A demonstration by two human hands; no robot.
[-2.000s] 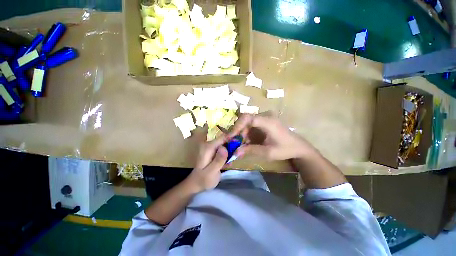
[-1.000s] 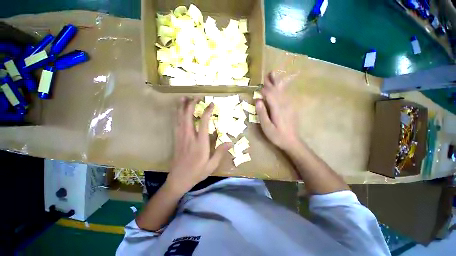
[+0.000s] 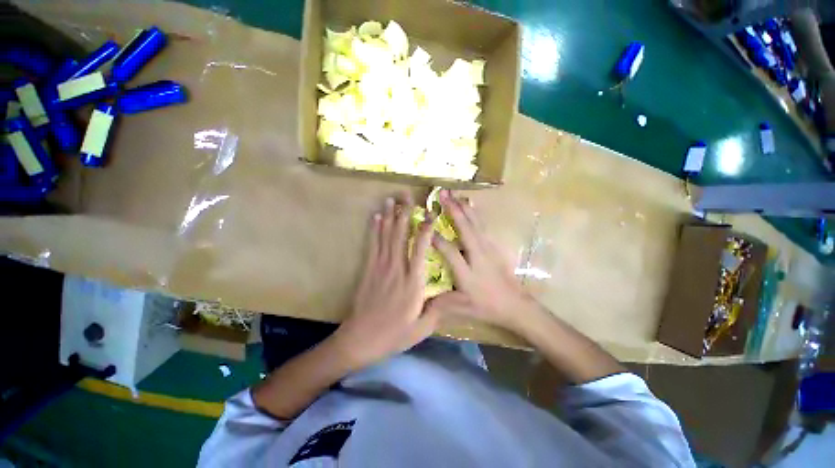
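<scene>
A small heap of pale-yellow adhesive pads [image 3: 438, 259] lies on the brown bench between my hands, partly hidden by my fingers. My left hand [image 3: 392, 283] lies flat at the left side of the heap, fingers pointing away from me. My right hand [image 3: 483, 272] lies flat at its right side, fingertips near the far end. My thumbs come close together at the near side. The open cardboard pad box [image 3: 408, 174] stands just beyond, holding many pads.
Blue battery cells [image 3: 151, 96], some with pale strips, lie at the far left. A small cardboard board box [image 3: 693, 291] with orange pieces stands at the right. Beyond the bench is a green surface [image 3: 572, 87] with several blue cells. A white equipment case [image 3: 114, 324] is below left.
The blue cell held two seconds ago is no longer in my hands. My hands have come together around the loose pads, which are now bunched closer. The whole view has shifted.
</scene>
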